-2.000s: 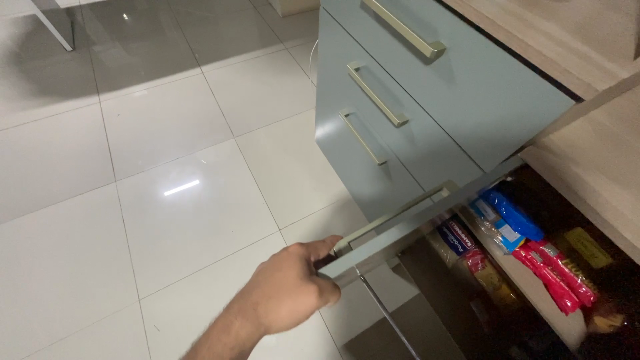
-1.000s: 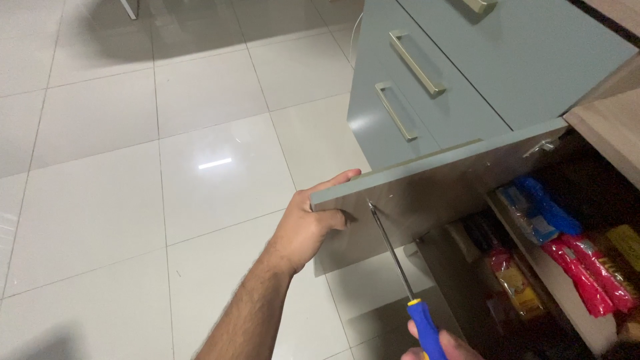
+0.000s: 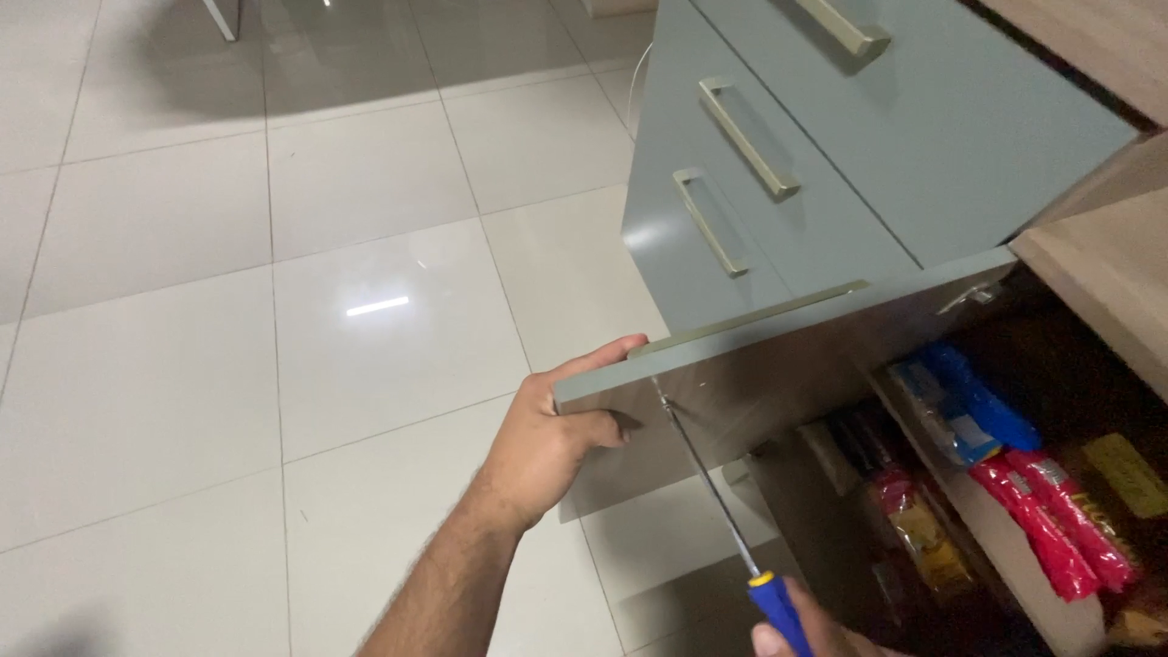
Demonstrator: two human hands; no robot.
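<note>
My left hand [image 3: 557, 429] grips the free edge of an open cabinet door [image 3: 803, 338], with the thumb on its brown inner face and a finger on the outer side by the bar handle [image 3: 748, 319]. At the bottom edge of the view, my right hand [image 3: 817, 625] holds the blue and yellow handle of a long-shafted screwdriver [image 3: 712, 484]. The tip is at a small screw point on the door's inner face, close to my left hand; whether it sits in a screw head is too small to tell.
Grey drawer fronts with metal bar handles [image 3: 748, 137] stand beyond the door. Inside the cabinet, a shelf [image 3: 967, 520] holds blue packets [image 3: 985, 401] and red packets [image 3: 1049, 520], with more packets below. A wooden surface [image 3: 1113, 255] lies at the right. Pale tiles [image 3: 383, 365] cover the floor.
The screwdriver's handle and my right hand came into view between the first and second earlier frames. The door has turned to show its inner face. My left hand still holds its edge.
</note>
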